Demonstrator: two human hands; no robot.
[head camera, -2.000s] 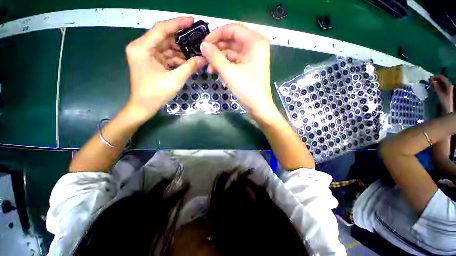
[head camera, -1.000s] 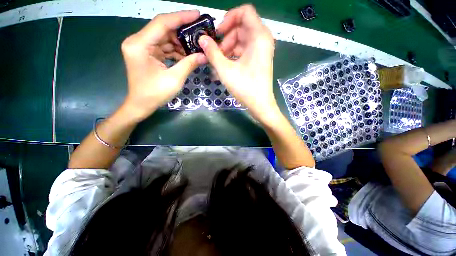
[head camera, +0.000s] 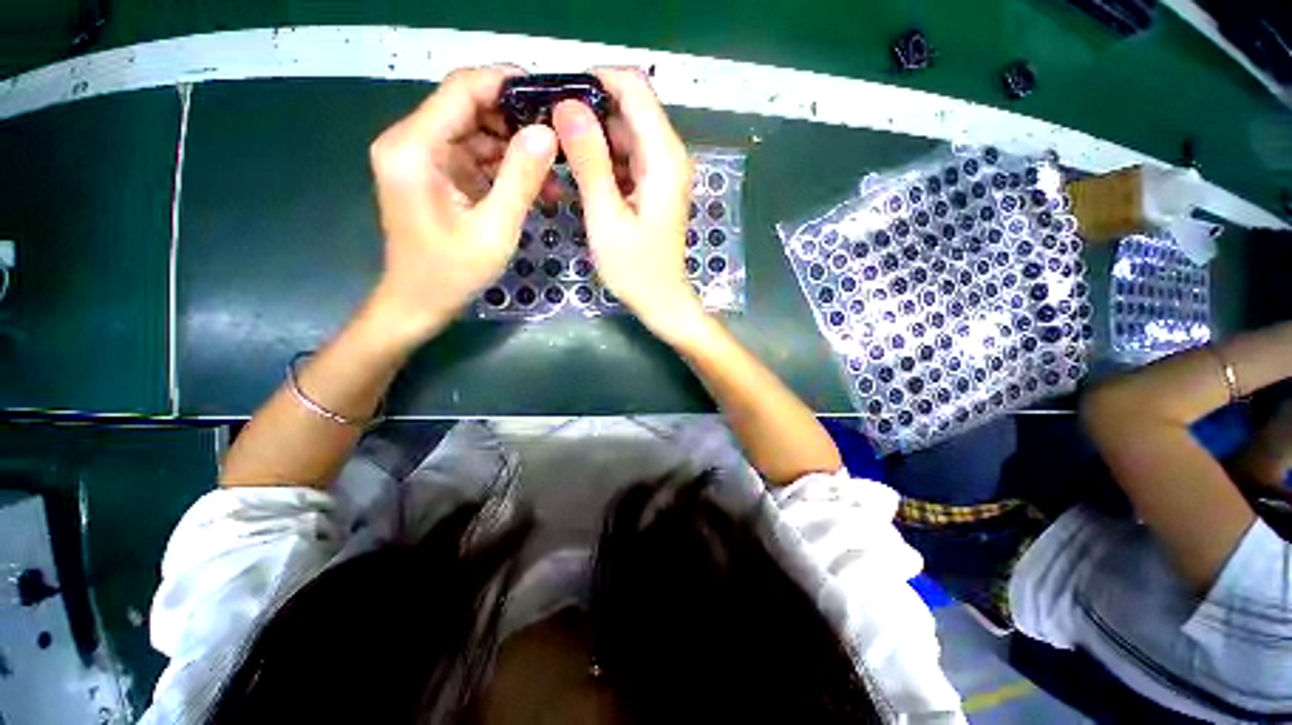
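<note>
A black glossy boxy unit (head camera: 554, 94) is held between both hands in front of the white edge strip. My left hand (head camera: 461, 198) grips its left side, thumb on the near face. My right hand (head camera: 624, 191) grips its right side, thumb pressed on the same face. The thumbs and fingers hide most of that face. The working sheet of dark round pieces (head camera: 717, 234) lies flat on the green bench below the hands, partly covered by them.
Larger shiny stock sheets (head camera: 949, 290) lie at right, with a tan block (head camera: 1109, 204) and another sheet (head camera: 1159, 295) beyond. Black units (head camera: 911, 51) stand on the far green strip. A neighbouring worker's arm (head camera: 1169, 425) is at right.
The unit has tilted so its face shows less. My right hand has moved left, closing around it, and uncovers the sheet's right side. The units on the far strip have shifted right.
</note>
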